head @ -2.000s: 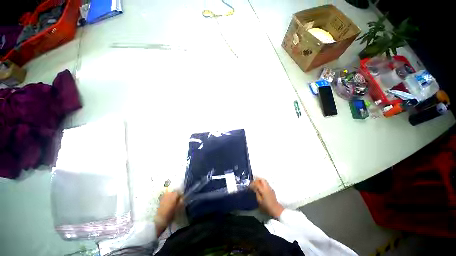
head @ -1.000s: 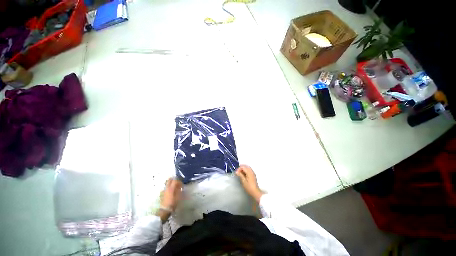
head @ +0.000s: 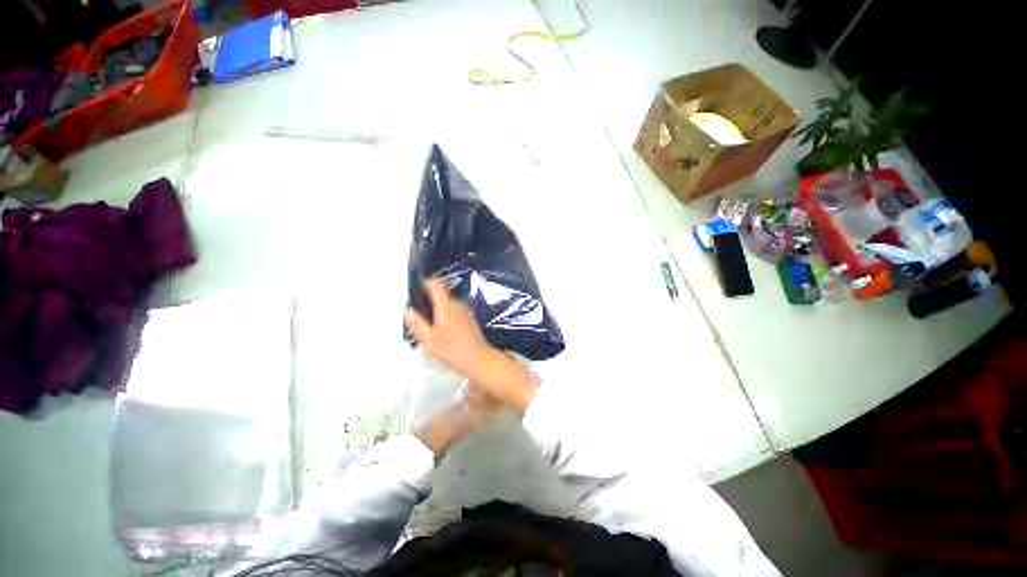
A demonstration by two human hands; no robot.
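Folded dark navy trousers [head: 479, 248] lie inside a clear shiny polybag on the white table in front of me. The bundle is turned and its left side looks lifted or bent. My right hand [head: 456, 338] lies over its lower left edge, fingers on the bag. My left hand [head: 451, 426] is lower, at the loose empty end of the bag [head: 422, 389], partly behind my right wrist; its fingers are blurred. The stack of polybags [head: 208, 428] lies at the left.
Maroon garments [head: 85, 287] are heaped at the left. A red crate [head: 124, 85] and blue folder [head: 253, 47] are at the upper left. A cardboard box [head: 715, 133], smartphone [head: 732, 265], green object [head: 669, 281] and red tray [head: 862, 214] are at the right.
The trousers went fully into view in the bag, moved up the table, then turned and bent. My right hand crossed leftward onto the bundle; my left hand moved right and lower.
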